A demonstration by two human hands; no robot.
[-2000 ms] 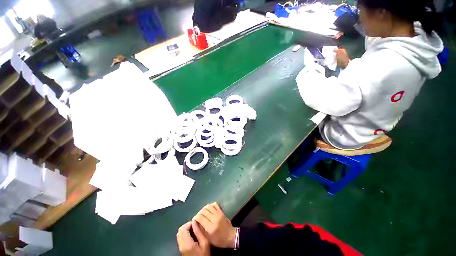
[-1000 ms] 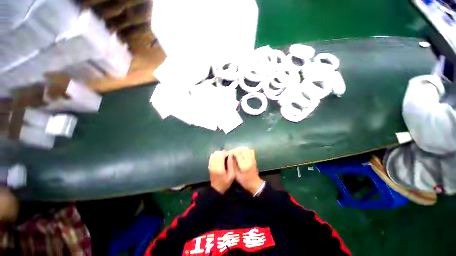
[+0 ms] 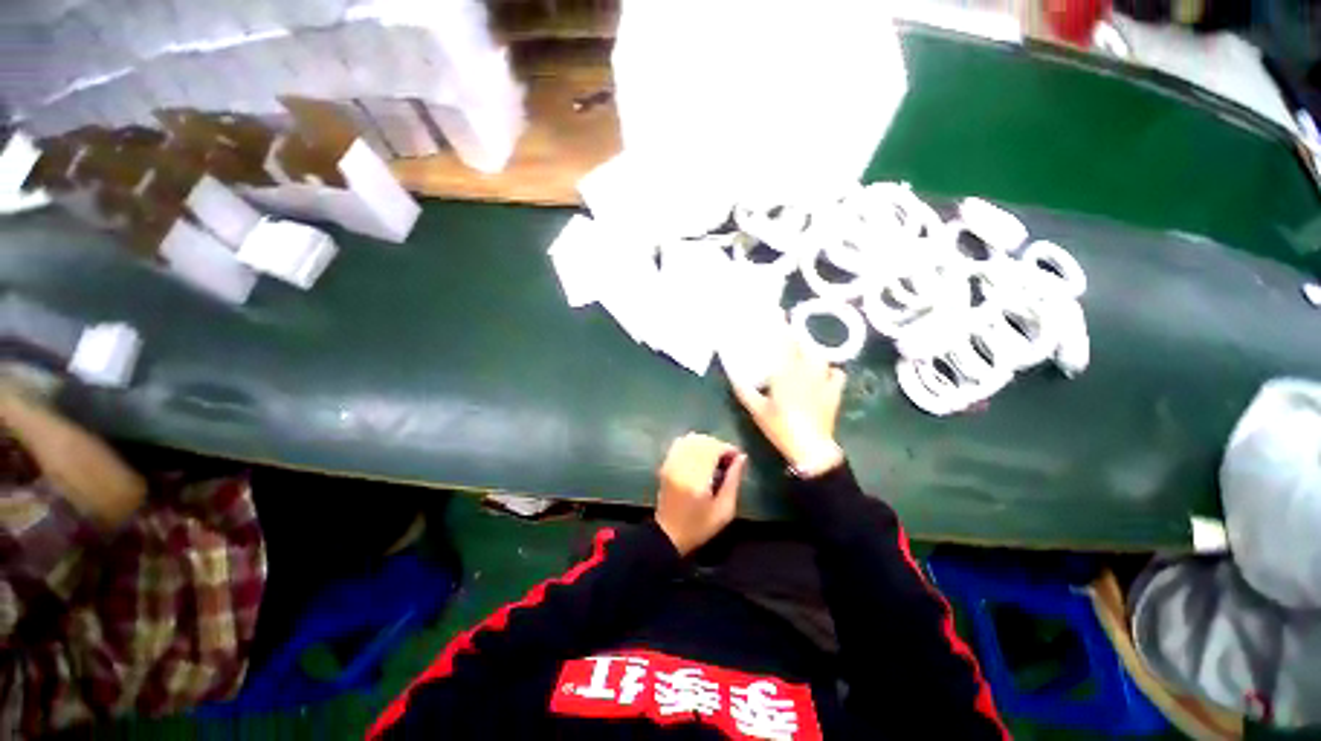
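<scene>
Several white ring-shaped coils (image 3: 827, 332) lie heaped on the dark green bench (image 3: 478, 362). Flat white cards (image 3: 633, 297) are spread to the left of the rings, below a big bright white block (image 3: 753, 102). My right hand (image 3: 794, 408) reaches over the bench, its fingertips at a white card beside the nearest ring. The glare hides whether the fingers grip it. My left hand (image 3: 700, 489) is curled at the bench's near edge, with nothing visible in it.
At the left are open white boxes (image 3: 380, 191), small white boxes (image 3: 287, 252) and a tall white box stack on a wooden board (image 3: 558, 145). A person in a plaid sleeve (image 3: 160, 579) is at the left, and a pale sleeve (image 3: 1278, 485) at the right. Blue stools (image 3: 1036, 637) stand below.
The view has turned to the left and shows more boxes. My hands, together before, are now apart. The right hand has moved forward to the cards; the left stays near the bench edge.
</scene>
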